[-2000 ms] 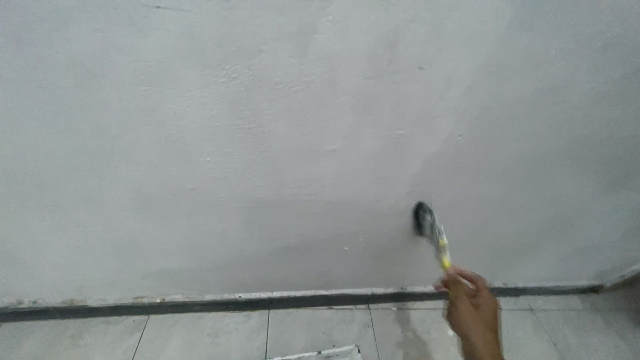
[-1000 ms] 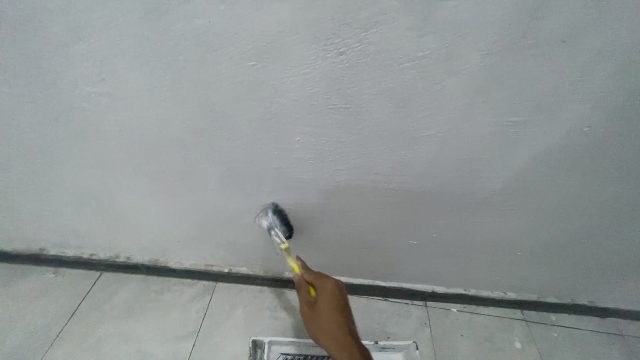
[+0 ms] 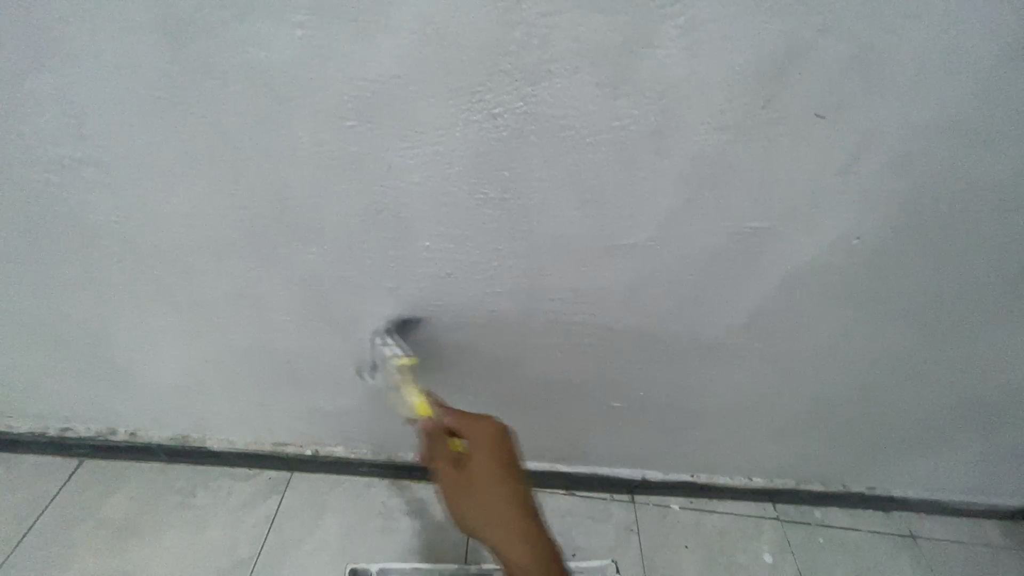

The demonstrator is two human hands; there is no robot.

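One bare hand, which looks like my right hand [image 3: 472,464], comes up from the bottom edge with its fingers closed around the yellow handle of a paint brush [image 3: 412,392]. The brush's dark bristles, blurred, are at the lower part of a pale grey wall [image 3: 560,200], left of the middle. To the right of the brush the wall shows a darker grey patch. My left hand is out of view.
A dark skirting strip [image 3: 200,454] runs along the foot of the wall. Below it lies a light grey tile floor [image 3: 184,512] with small white spots. The rim of a white paint tray [image 3: 596,568] shows at the bottom edge, partly behind the forearm.
The hand with the brush has moved left along the wall from its place two seconds ago. The view has shifted somewhat.
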